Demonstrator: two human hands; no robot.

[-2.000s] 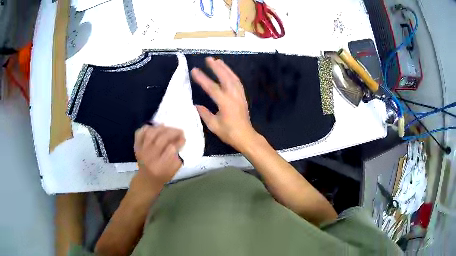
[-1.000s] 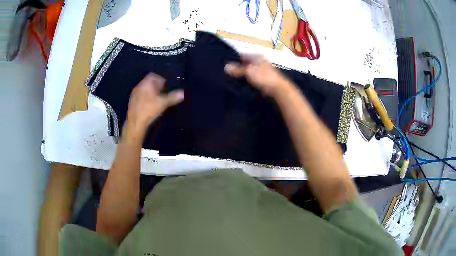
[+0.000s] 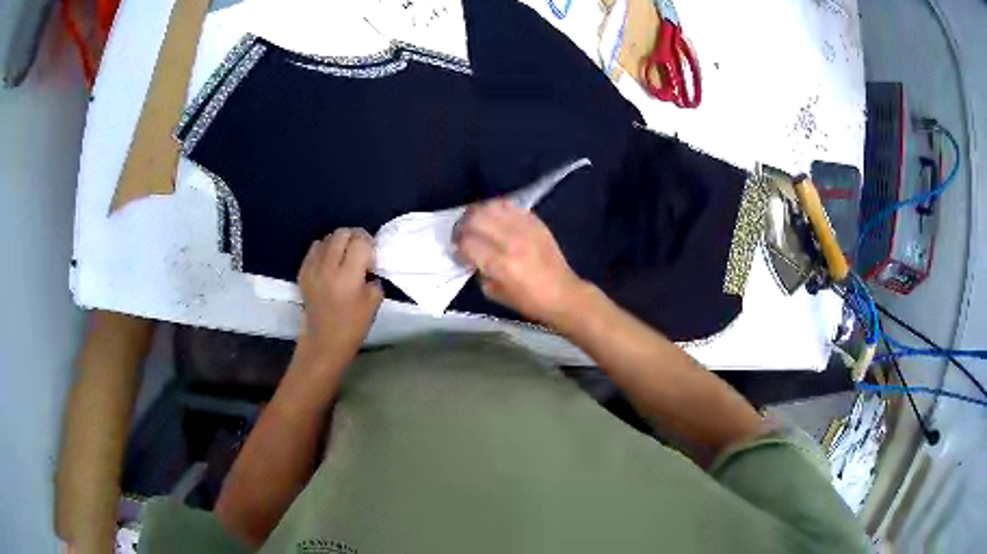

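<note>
A large black garment panel (image 3: 336, 152) with speckled grey-white edging lies across the table, with a gold-black speckled strip (image 3: 747, 238) at its right end. Another black piece (image 3: 541, 87) lies over its middle and reaches past its far edge. A white area of cloth (image 3: 417, 254) shows between my hands, at the near edge, with a thin pale edge running up to the right. My left hand (image 3: 341, 279) grips the cloth at the left end of the white area. My right hand (image 3: 514, 258) pinches it at the right end; its fingertips are partly hidden.
Red-handled shears (image 3: 673, 67) lie at the far side. An iron (image 3: 795, 243) with a wooden handle stands at the right, by a red-and-black box (image 3: 900, 195) and blue cords. A long tan strip (image 3: 157, 130) lies at the left edge.
The overlying black piece now extends farther beyond the panel's far edge. My hands have come down to the near edge, and white cloth shows between them. The view has shifted slightly.
</note>
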